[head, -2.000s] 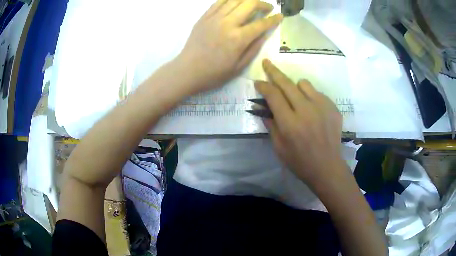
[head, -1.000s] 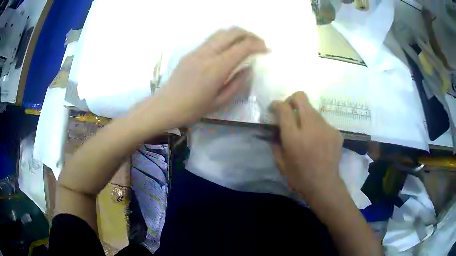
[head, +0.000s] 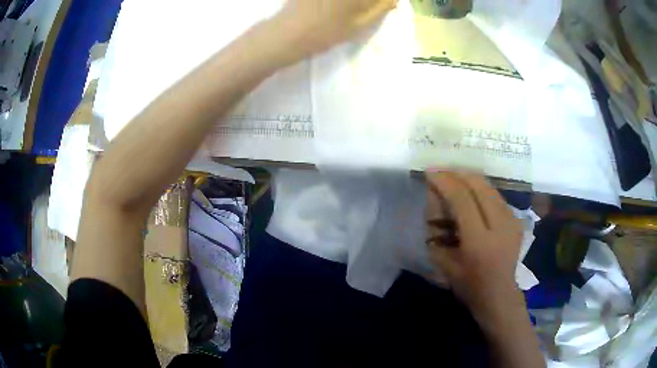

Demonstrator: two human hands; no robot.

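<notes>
A sheer white fabric piece (head: 364,108) runs from the top of the table down over its front edge and hangs above the lap. My left hand (head: 342,18) is at the top edge, partly cut off, with its fingertips on the upper end of the fabric. My right hand (head: 472,241) is blurred, below the table edge at the fabric's right side, with dark snips (head: 443,233) in the palm. Whether its fingers also pinch the cloth is unclear. The dark machine part (head: 450,7) and yellowish metal bed (head: 465,47) lie right of my left hand.
A printed ruler scale (head: 266,126) runs along the table's front. Bright white cloth (head: 173,57) covers the left side. White cloth (head: 317,215) lies on the lap. A cardboard box (head: 167,266) and bundled pieces (head: 216,251) stand lower left. Loose white cloth (head: 594,309) lies lower right.
My left hand has moved up and right, toward the machine. My right hand has moved down and slightly right, below the table edge. The fabric is now spread lengthwise and hangs over the edge.
</notes>
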